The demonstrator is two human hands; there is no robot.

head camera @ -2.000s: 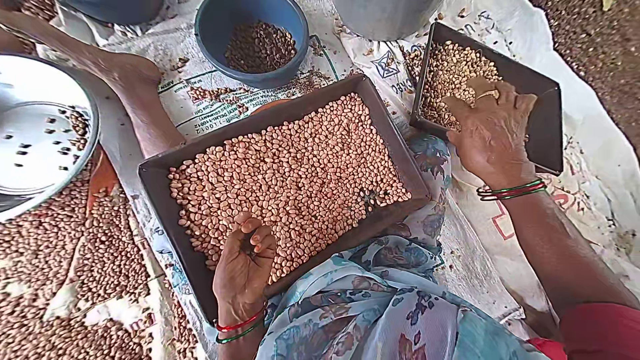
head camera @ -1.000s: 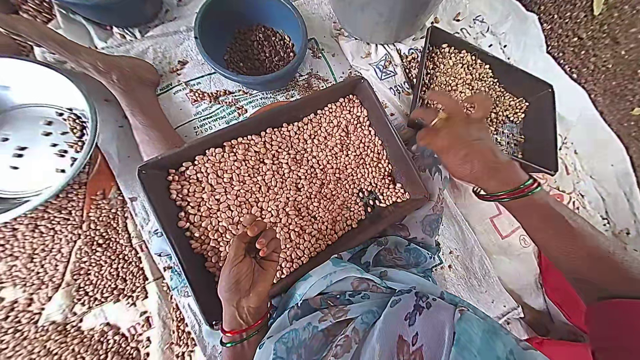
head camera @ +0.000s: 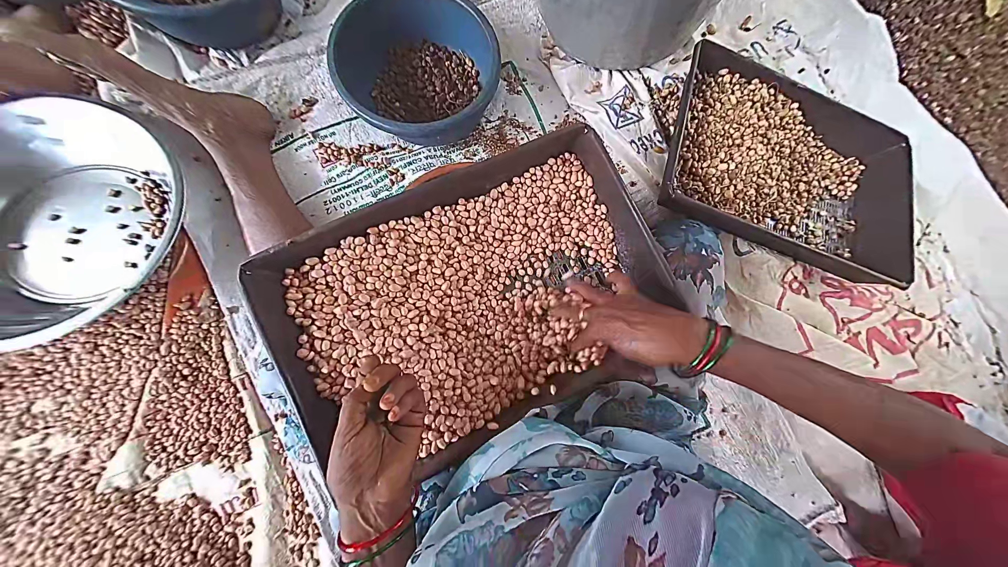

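Note:
A dark rectangular tray (head camera: 276, 291) lies tilted across my lap, filled with pinkish-brown seeds (head camera: 441, 291). My right hand (head camera: 630, 323) is in the tray's right part, fingers spread among the seeds, beside a bared patch of its mesh-like bottom. At the lower left edge of the tray is my left hand (head camera: 378, 441), palm up with fingers curled inward; whether something small sits in it cannot be told. To the right stands a second dark tray (head camera: 874, 181) with paler seeds (head camera: 756, 142) heaped toward its left side.
Above the lap tray is a blue bowl (head camera: 346, 71) with darker seeds. A steel plate (head camera: 71, 228) with a few dark bits stands left, over spread seeds (head camera: 87, 472). A bare foot (head camera: 236, 134) reaches in at upper left. A grey bucket (head camera: 622, 31) stands at the top.
My right hand has moved from the right-hand tray leftward and down into the lap tray's seeds. The bared patch there looks larger. My left hand has stayed at the lap tray's lower left edge.

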